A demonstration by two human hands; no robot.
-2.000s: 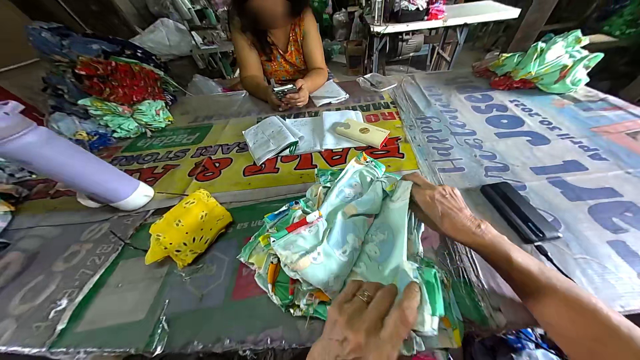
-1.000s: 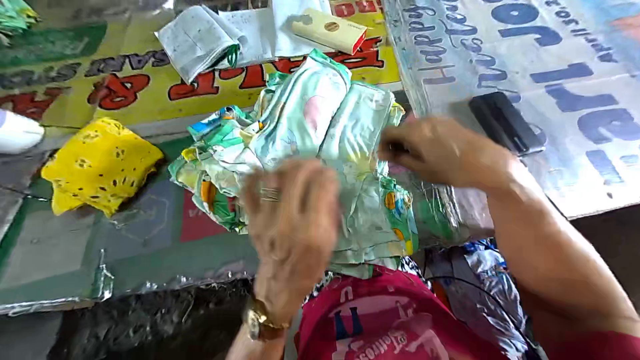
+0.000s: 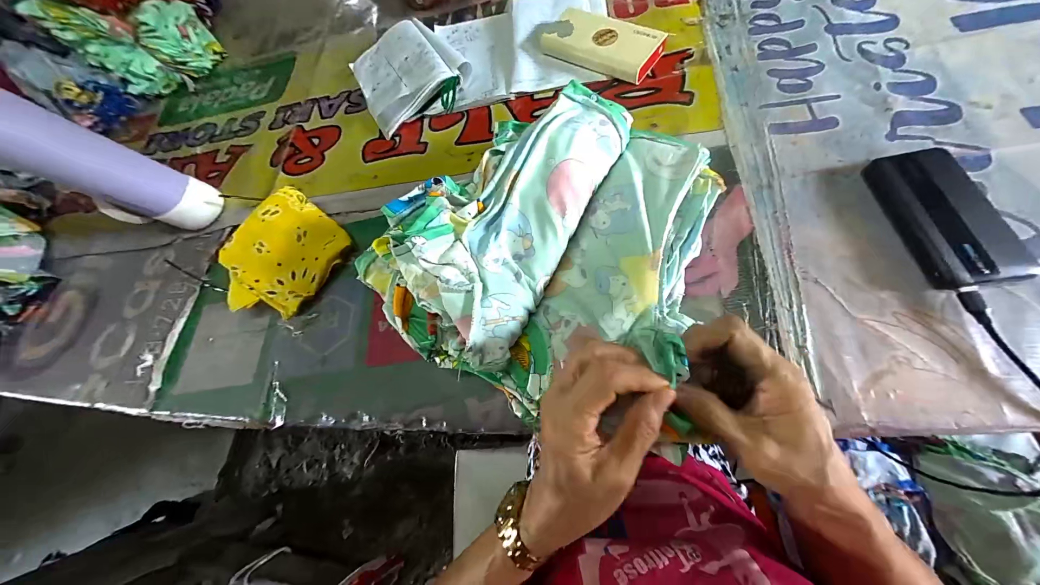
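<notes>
A stack of light green printed fabric pieces (image 3: 609, 252) lies at the table's near edge, with a folded piece (image 3: 536, 236) slanting across its left part. At the stack's lower right corner, my left hand (image 3: 601, 406), with a gold watch (image 3: 513, 524) on the wrist, pinches the green edge between thumb and fingers. My right hand (image 3: 747, 398) meets it there, its fingers curled on the same green edge. The fingertips of both hands nearly touch. A yellow patterned cloth bundle (image 3: 284, 248) sits left of the stack.
A lilac bottle (image 3: 97, 162) lies at the left. Behind the stack are an open notebook (image 3: 479, 61) and a cream box (image 3: 603, 42). A black power bank (image 3: 942, 215) with a cable lies at the right. More green fabric (image 3: 122, 41) is piled at the back left.
My left hand has moved from over the stack to its lower right corner. My right hand has come down from the stack's right side to the same corner.
</notes>
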